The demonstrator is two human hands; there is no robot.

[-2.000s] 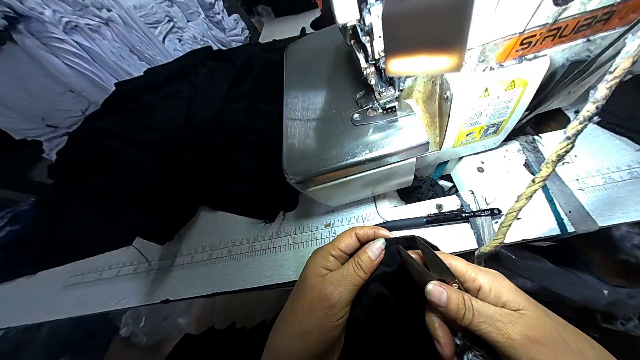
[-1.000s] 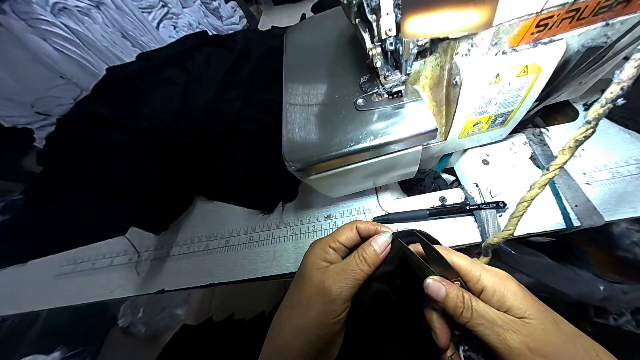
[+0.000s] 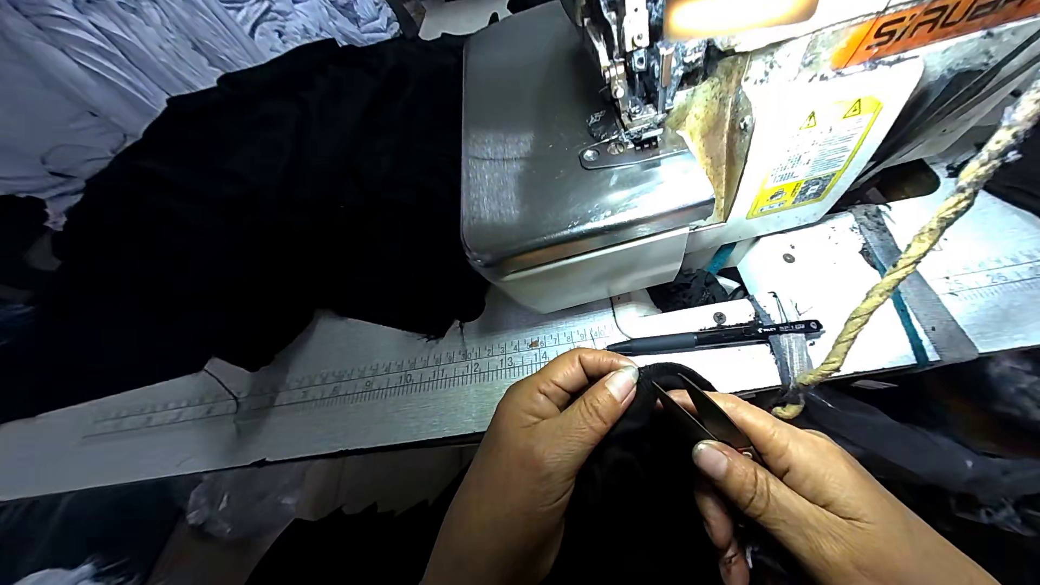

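Note:
Black fabric hangs below the table's front edge, its folded rim pinched between the thumb and forefinger of my left hand. My right hand holds a pair of dark metal thread snips. The two blades stand apart and point up and left at the fabric rim, close beside my left fingertips. Whether a blade touches the cloth, I cannot tell. The lower fingers of my right hand are partly hidden by the snips and cloth.
An industrial Siruba sewing machine stands behind my hands. A black pen lies before it, near a printed ruler scale. A twisted rope hangs at the right. Black cloth and pale garments are piled at the left.
Both hands stay at nearly the same place, with the fabric rim and the snips still held. The snips' blades look slightly turned against the earliest frame.

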